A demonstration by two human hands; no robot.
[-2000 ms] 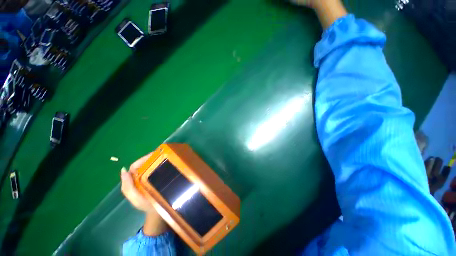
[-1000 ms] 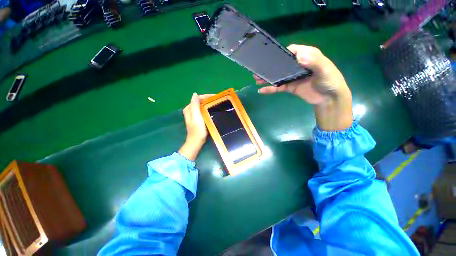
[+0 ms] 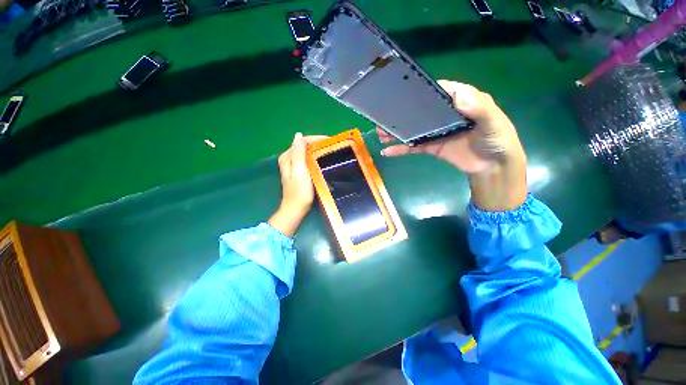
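My right hand (image 3: 481, 131) grips the lower right end of a phone mid-frame unit (image 3: 387, 79), held tilted up in the air with its dull grey inner side and black edge showing. A small brown flex piece lies across it. My left hand (image 3: 295, 180) rests around the far left side of a stack of orange frames (image 3: 329, 197) on the dark-green bench. Dark glossy glass with light reflections fills the top frame. The left hand's fingers are partly hidden behind the stack.
A taller ribbed stack of empty orange frames (image 3: 75, 286) stands at the left. Bubble wrap (image 3: 639, 143) and a pink strip (image 3: 628, 49) are at the right. Small phones (image 3: 141, 71) and a tiny white scrap (image 3: 210, 143) lie on the green conveyor (image 3: 248, 113).
My right hand came back from the far side and now holds the grey-backed unit. The orange stack now stands more upright in view beside my left hand. The last second shows only small shifts.
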